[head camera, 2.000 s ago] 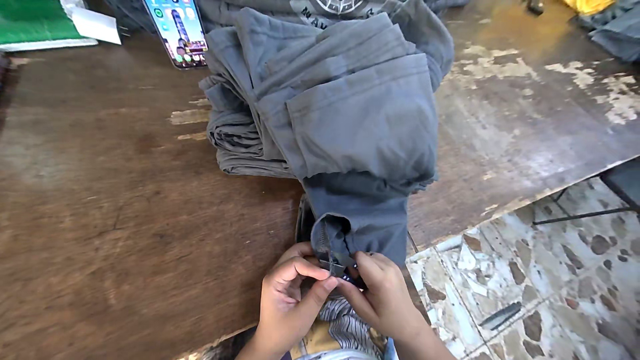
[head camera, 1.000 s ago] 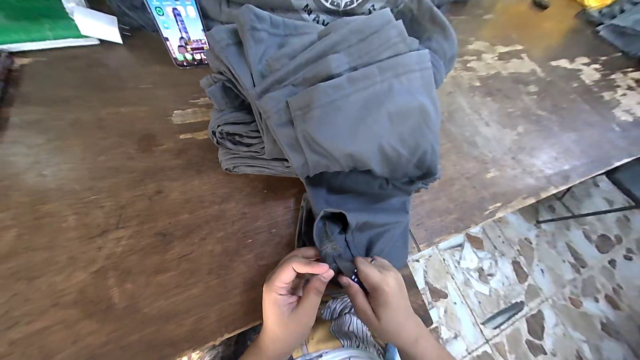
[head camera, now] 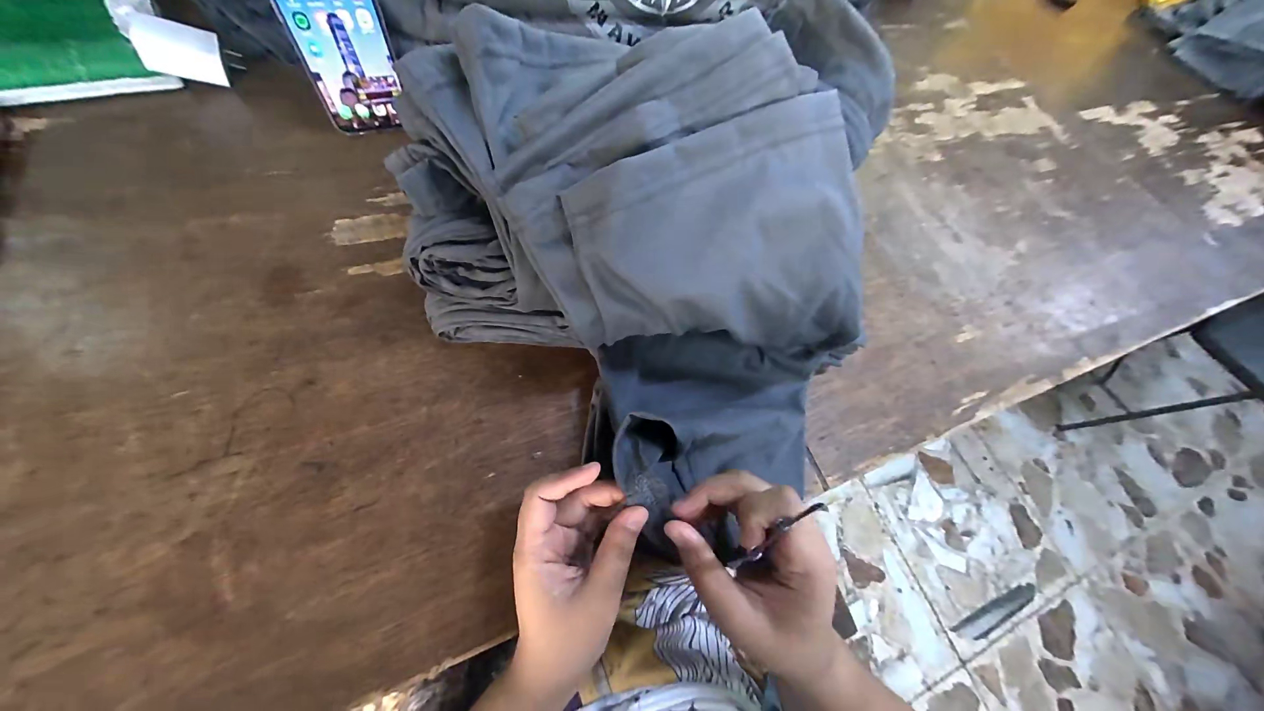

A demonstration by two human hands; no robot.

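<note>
A pile of folded gray fabric garments (head camera: pixel 711 227) lies on the wooden table, and one darker gray garment part (head camera: pixel 731 395) hangs from it toward me. My left hand (head camera: pixel 578 563) pinches the hem of that part between thumb and fingers, beside its round opening. Close to its right, my right hand (head camera: pixel 765 568) has thumb and index finger at the same cloth. A small dark metal tool (head camera: pixel 775 538), perhaps thread snips, lies across the right hand's fingers; its exact kind is hard to tell.
A lit smartphone (head camera: pixel 341 59) lies behind the pile at the left. A green item (head camera: pixel 59 44) with a white paper tag (head camera: pixel 178 47) is at the far left. More gray cloth (head camera: pixel 1220 44) lies at the far right. The worn table edge (head camera: pixel 987 400) borders a tiled floor.
My right hand has shifted slightly away from my left, and the dark tool now shows sticking out past its fingers. The pile has stayed in place.
</note>
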